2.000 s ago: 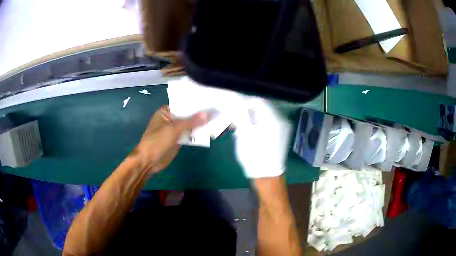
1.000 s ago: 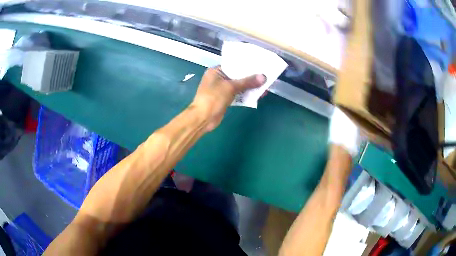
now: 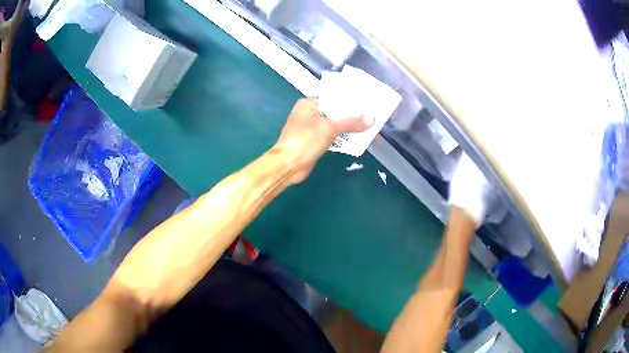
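My bare left hand (image 3: 310, 138) holds a small stack of flat white cards or leaflets (image 3: 360, 103), thumb on top, above the green bench by its metal rail. Small print shows at the stack's lower edge. My gloved right hand (image 3: 470, 189) reaches over the rail to the lower space beside the white shelf. It is blurred; its fingers and anything in them cannot be made out.
A white carton (image 3: 141, 62) stands on the green bench (image 3: 296, 227) at upper left. A blue crate (image 3: 83, 186) with clear plastic scraps is on the floor. A small blue bin (image 3: 523, 279) is at the shelf end. Another person's hand is at far left.
The view has turned, so the carton and crate appear nearer. My left hand still holds the white stack. My right hand has moved from the brown carton to beside the shelf.
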